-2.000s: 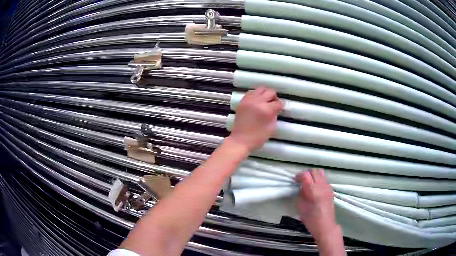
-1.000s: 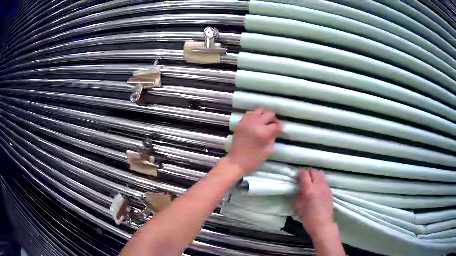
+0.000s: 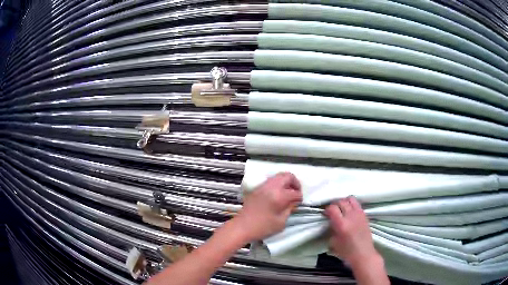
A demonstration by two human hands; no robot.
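Observation:
The pale green curtain (image 3: pixel 356 106) lies in long parallel folds over the rack of shiny metal rods (image 3: pixel 122 100). Nearest me its folds are drawn together into a bunch. My left hand (image 3: pixel 273 203) pinches the cloth near the curtain's left edge. My right hand (image 3: pixel 350 225) grips the gathered folds just to the right of it. The fingertips of both hands are partly hidden by the cloth and the hands themselves. A wider, flatter stretch of cloth lies just beyond both hands.
Silver clips with tan pads rest on the bare rods left of the curtain: one at upper centre (image 3: pixel 213 92), one further left (image 3: pixel 153 125), one lower (image 3: pixel 156 211), and more beside my left forearm (image 3: pixel 136 261). Dark cloth shows beneath the bunch.
The rods, clips and spread folds have shifted down in view. My left hand has moved down, closer to my right hand. More folds near me are gathered, and the cloth beyond the hands is flatter.

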